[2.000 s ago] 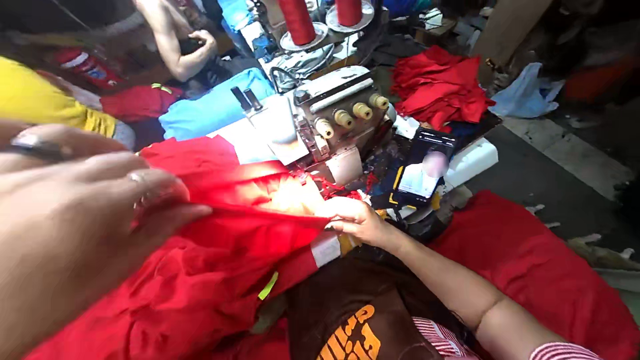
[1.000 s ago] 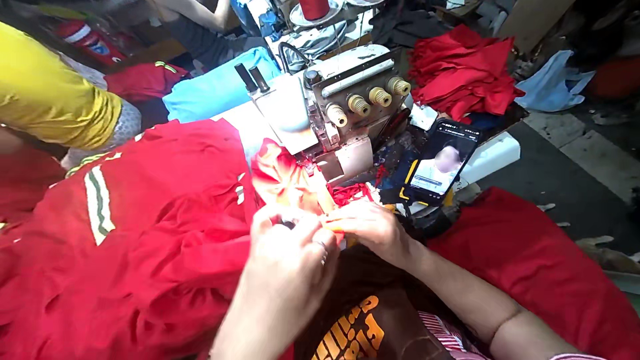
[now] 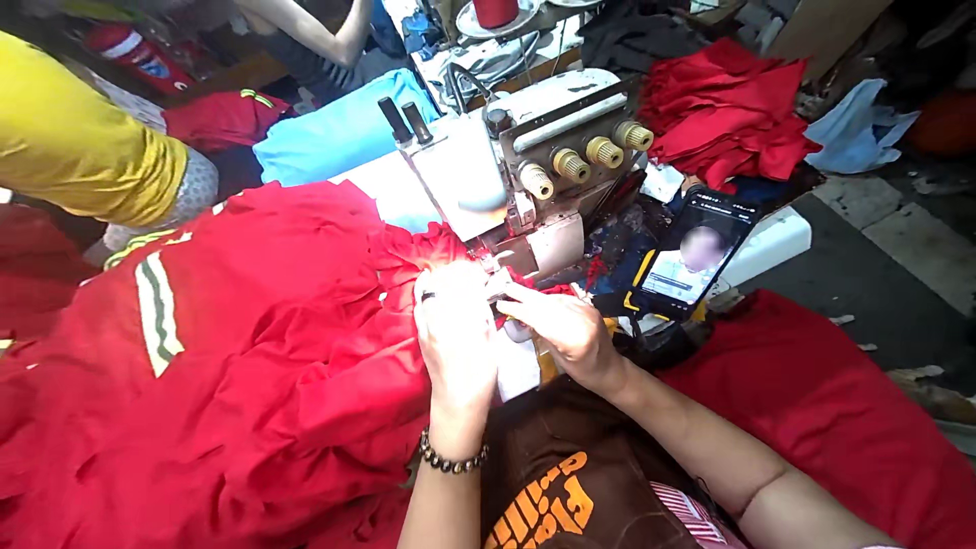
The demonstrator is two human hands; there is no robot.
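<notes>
Red fabric (image 3: 305,305) with a pale and dark stripe spreads left of an overlock sewing machine (image 3: 564,145) and runs up to its needle area. My left hand (image 3: 456,328), overexposed by the machine's lamp, lies on the red fabric just in front of the presser foot. My right hand (image 3: 568,328) is beside it to the right, thumb and fingers pinched at the edge of the machine bed. A small dark item, perhaps a tool or a fold, shows at its fingertips; I cannot tell which. The fabric between the hands is mostly hidden.
A smartphone (image 3: 698,255) leans at the machine's right. Behind it is a red fabric heap (image 3: 724,114). Light blue fabric (image 3: 343,126) lies behind on the left. A person's yellow sleeve (image 3: 84,145) is at far left, another person's arm (image 3: 313,30) at the top. More red fabric (image 3: 823,412) lies right.
My left hand has come from the far left to the needle area, and the fabric it held raised now lies lower. My right hand stays near the machine's front edge.
</notes>
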